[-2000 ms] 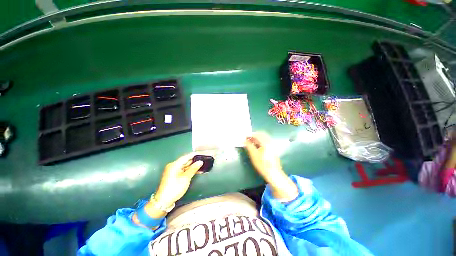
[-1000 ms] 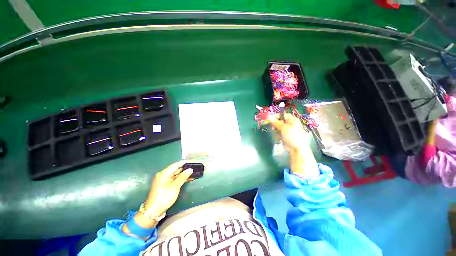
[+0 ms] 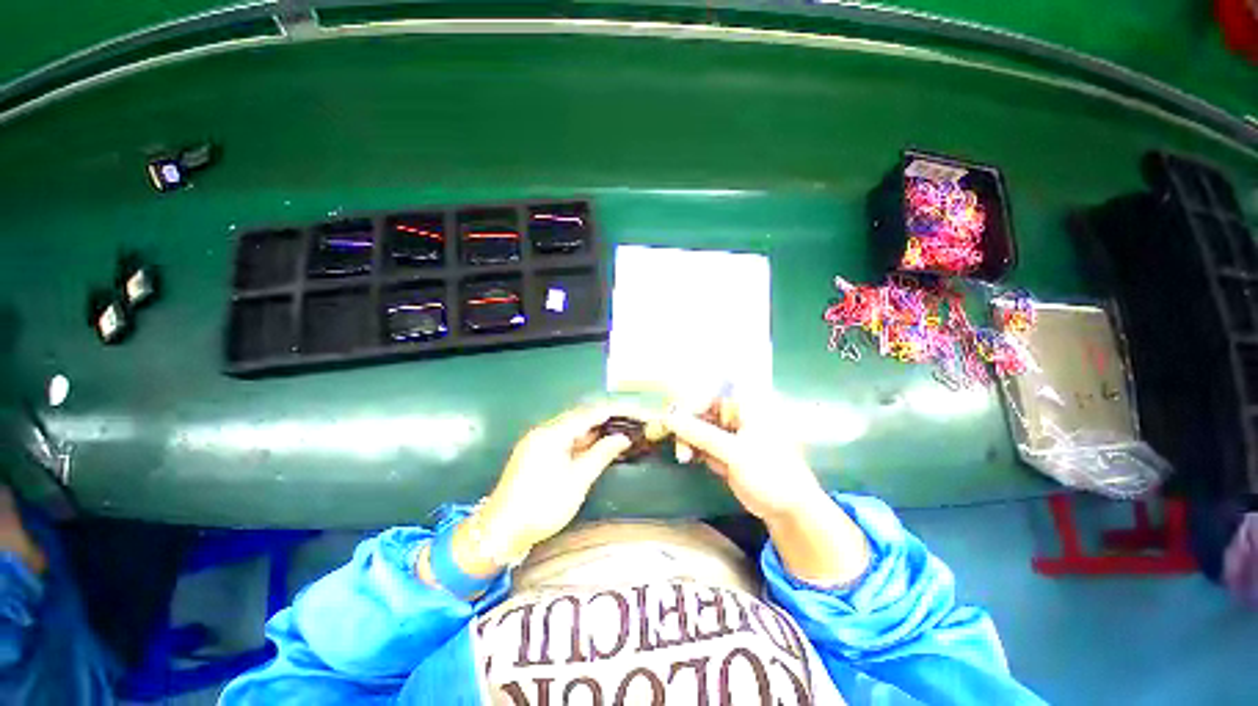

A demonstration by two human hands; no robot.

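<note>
My left hand [image 3: 559, 476] holds a small black housing [image 3: 631, 439] just below the white work pad [image 3: 690, 320]. My right hand [image 3: 745, 455] is beside it, fingertips pinched together at the housing's right side; whether a lead is between them is too small to tell. The black pocket tray [image 3: 262, 372] lies to the left. Several pockets hold black housings, each with a coloured strand across it, and one holds a small white square [image 3: 556, 299]. A heap of coloured lead wires [image 3: 904, 324] lies to the right.
A black wire bin [image 3: 1007, 228] stands behind the heap. A clear bag with flat contents [image 3: 1079, 393] lies right of it, before stacked trays [image 3: 1200, 317]. Small dark units [image 3: 124, 297] sit at the far left. A neighbour's blue sleeve [image 3: 42, 621] shows lower left.
My right hand has come back from the wire heap to the housing in my left hand. The camera view has turned left, bringing the small dark units and a neighbour's sleeve into view.
</note>
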